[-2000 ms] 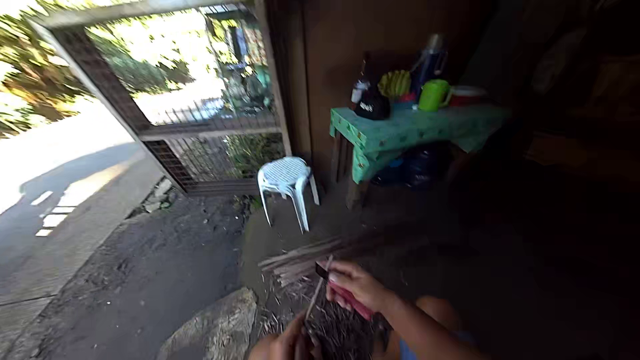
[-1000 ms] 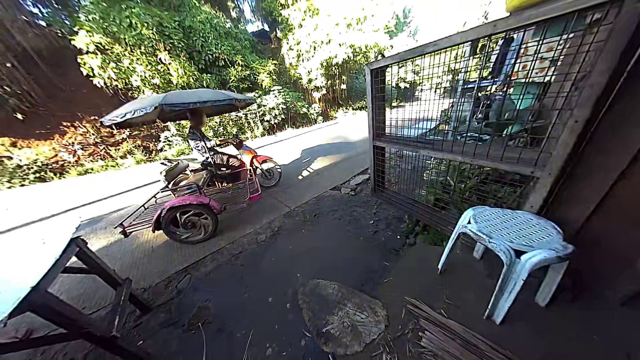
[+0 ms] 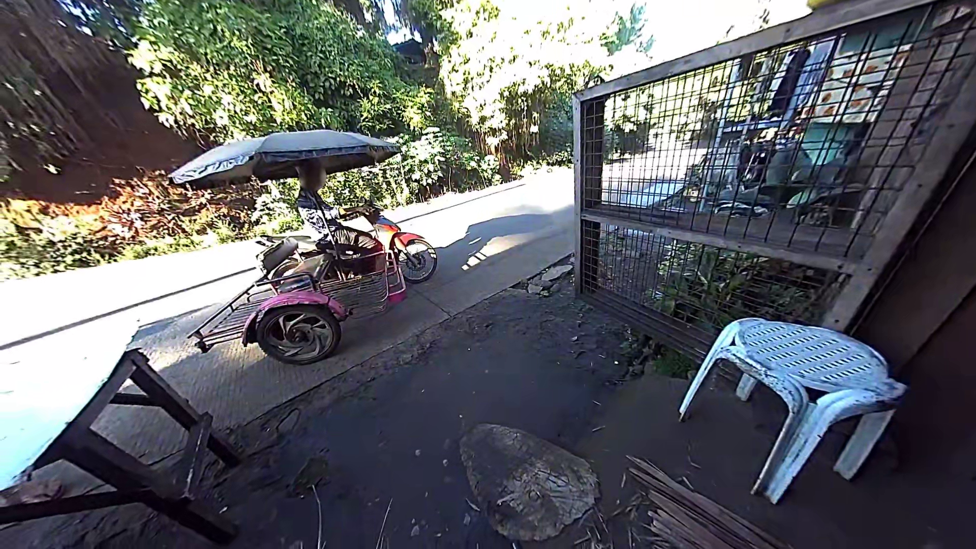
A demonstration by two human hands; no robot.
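Note:
Neither of my hands shows at this moment, so what they hold is hidden. At the bottom right lies a bundle of thin split sticks (image 3: pixel 698 512) on the dark ground, cut off by the frame's lower edge. To its left is a large flat stone (image 3: pixel 530 480). A pale blue plastic stool (image 3: pixel 812 354) with a woven-pattern seat stands to the right, beyond the sticks.
A wood-framed wire mesh panel (image 3: pixel 713 248) rises behind the stool. At the left stands a wooden table (image 3: pixel 69 389) with a bright top. On the concrete road, a person (image 3: pixel 328 213) sits on a red motorcycle (image 3: pixel 393 240) with a pink sidecar (image 3: pixel 293 305) under an umbrella (image 3: pixel 286 152).
The view has swung left to the road, and both hands, seen earlier with a knife and a thin stick, are out of view. The motorcycle sits slightly farther right along the road than one second ago.

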